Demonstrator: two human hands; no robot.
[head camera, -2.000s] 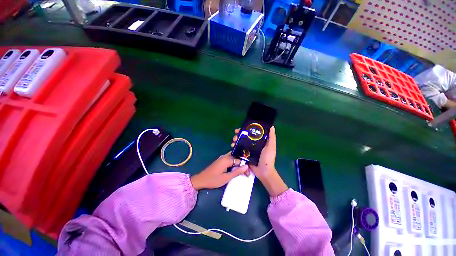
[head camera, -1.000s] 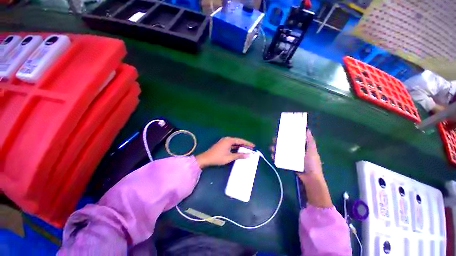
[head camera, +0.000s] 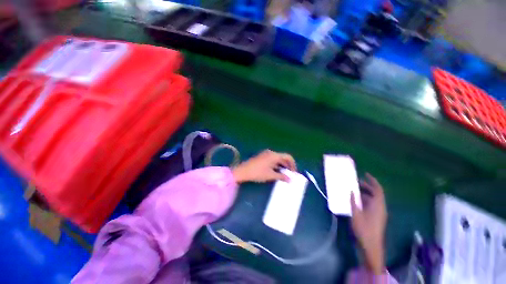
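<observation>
The picture is blurred by motion. A white power bank (head camera: 285, 202) is at the middle, tilted, its top end at the fingers of my left hand (head camera: 267, 166), which grips it. A thin white cable (head camera: 288, 260) loops around its right side; its upper end is near the power bank's top right corner, but the plug is unclear. A phone with a white screen (head camera: 340, 184) is to the right. My right hand (head camera: 370, 213) is at its lower right edge, a fingertip touching or overlapping it; whether it grips the phone is unclear.
Stacked red trays (head camera: 133, 111) at left hold white units. A dark block (head camera: 161, 172) and yellowish ring (head camera: 223, 155) lie beside my left sleeve. A beige strip (head camera: 238, 242) is near the front. A white tray (head camera: 471, 238) is at right, a black compartment tray (head camera: 205, 36) and red grid tray (head camera: 471, 105) beyond.
The phone, earlier showing a charging ring, was apart from the power bank and white a second ago. My right hand has shifted to its lower right edge. The view has swung left.
</observation>
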